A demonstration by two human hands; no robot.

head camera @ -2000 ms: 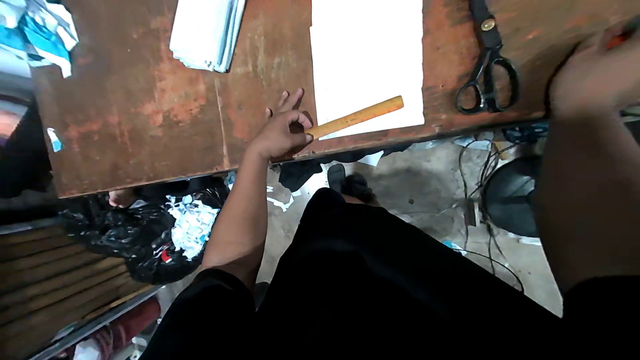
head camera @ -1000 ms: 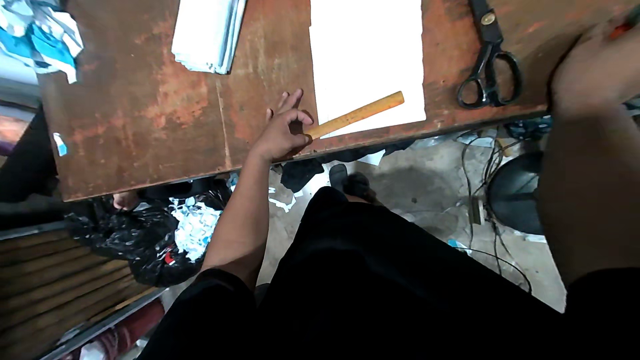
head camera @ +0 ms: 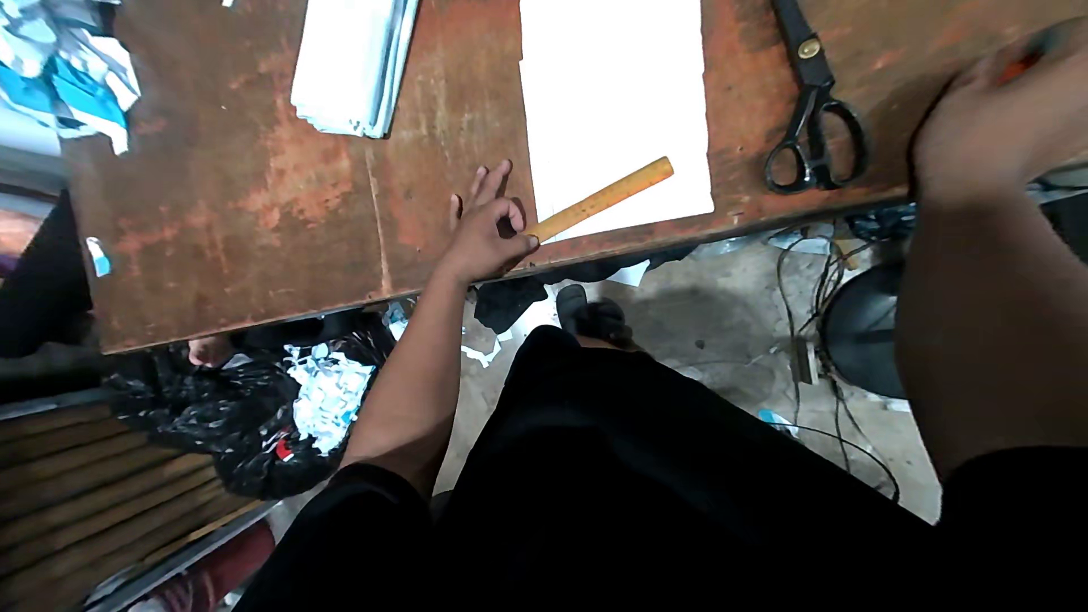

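My left hand (head camera: 493, 225) pinches one end of a flat yellow ruler (head camera: 605, 198) between thumb and forefinger, the other fingers spread. The ruler lies slanted over the near end of a white sheet (head camera: 616, 102), which could be paper or cloth. My right hand (head camera: 1003, 119) is at the far right edge of the table, partly out of view; something with an orange-red part shows by its fingers, but the grip is not clear. Between the sheet and my right hand lie black-handled tailor's shears (head camera: 818, 140), their blades pointing away and running out of view.
A folded stack of pale fabric (head camera: 344, 68) lies left of the sheet on the worn wooden table (head camera: 246, 187). White and teal scraps (head camera: 72, 76) are heaped at the far left. Below the table are a black plastic bag (head camera: 246, 425) with scraps, cables (head camera: 837, 408) and a round black object (head camera: 867, 331).
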